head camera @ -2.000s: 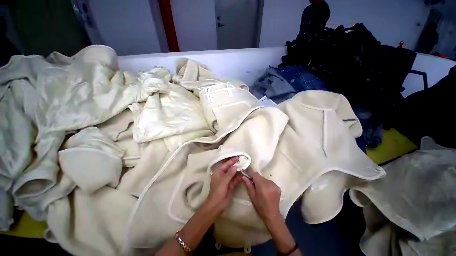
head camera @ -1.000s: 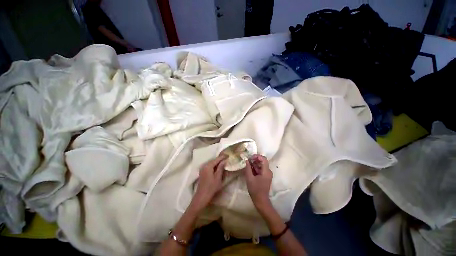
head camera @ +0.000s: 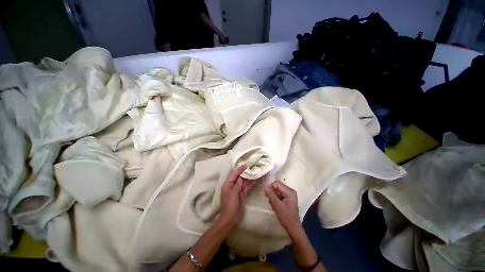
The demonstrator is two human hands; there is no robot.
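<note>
A cream coat (head camera: 319,138) with pale bound edges lies spread in front of me. The round cuff opening (head camera: 257,171) of its sleeve faces me, with paler lining inside. My left hand (head camera: 233,194) holds the cuff's lower left rim between thumb and fingers. My right hand (head camera: 283,202) is just right of and below the cuff, apart from its rim, fingers curled together. What the right hand holds is too small and blurred to tell.
More cream garments (head camera: 80,111) are heaped at the left. Denim (head camera: 306,77) and a dark heap (head camera: 367,58) lie at the back right. Another pale garment (head camera: 436,186) is at the right. A white panel (head camera: 244,56) runs behind, with a person (head camera: 183,24) beyond it.
My right hand has moved from the cuff's right rim to lower right, clear of it. My left hand still holds the cuff, now turned more open. The person behind has moved right.
</note>
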